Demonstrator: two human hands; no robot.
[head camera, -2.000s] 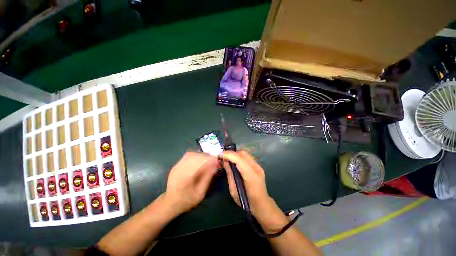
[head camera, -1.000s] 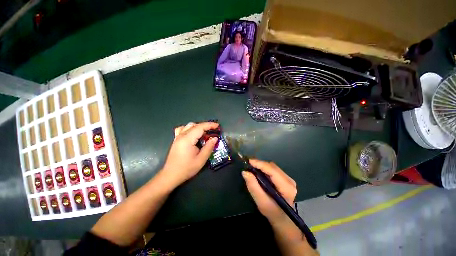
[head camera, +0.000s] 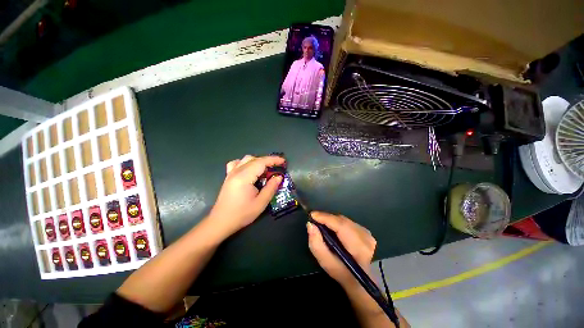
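A small circuit board unit, dark with a white and green face, lies on the dark green bench mat in front of me. My left hand is on its upper left part, with fingers and thumb closed on it and on a red-and-black part whose red edge shows between them. My right hand holds a black soldering iron like a pen. The iron's tip is at the unit's lower right edge; whether it touches cannot be told.
A white parts tray with red-and-black parts lies left. A phone stands behind, beside a cardboard box over a fan with a wire guard. A tip-cleaning pot and white desk fan are right.
Both hands were close together at the unit; my left hand now holds it from the upper left. The iron swung away to the lower right, then its tip came back close to the unit.
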